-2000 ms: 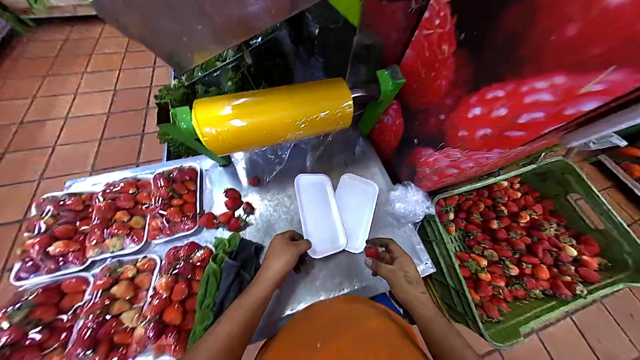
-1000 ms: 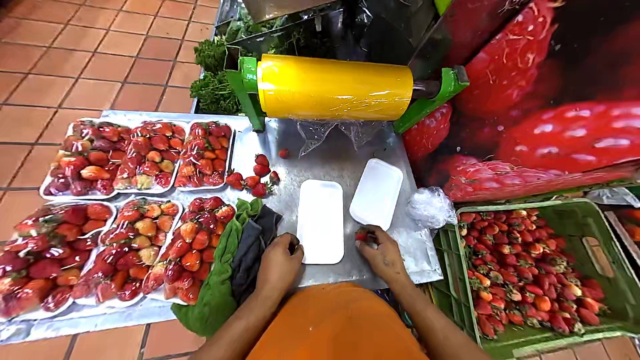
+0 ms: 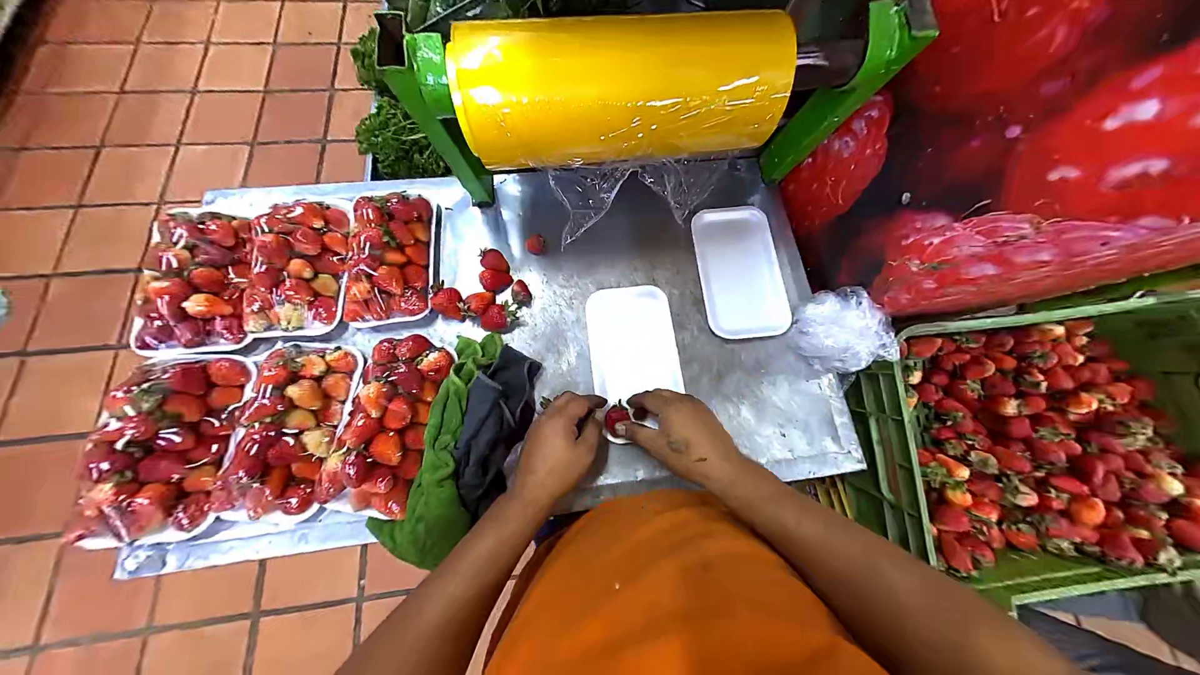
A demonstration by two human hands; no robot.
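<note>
A white foam tray [image 3: 634,342] lies on the metal table in front of me, with a single strawberry [image 3: 617,419] at its near end. The thumb and fingers of my right hand [image 3: 682,436] hold that strawberry. At the tray's near left edge is my left hand [image 3: 561,445], fingers apart, with nothing visible in it. A second white foam tray [image 3: 742,272] lies farther back on the right. Several loose strawberries [image 3: 495,281] are left of the near tray. Film-wrapped trays of strawberries [image 3: 298,262] stand in two rows at the left.
A yellow roll of plastic film [image 3: 623,84] sits on a green metal stand [image 3: 441,122] at the back. Crumpled clear film [image 3: 844,330] lies at the table's right edge, beside a green crate [image 3: 881,450] of strawberries. Green and dark cloths [image 3: 441,487] lie left of my left hand.
The two foam trays, overlapping or touching at first, now lie apart. My right hand has brought the strawberry from beside the near tray onto its near end.
</note>
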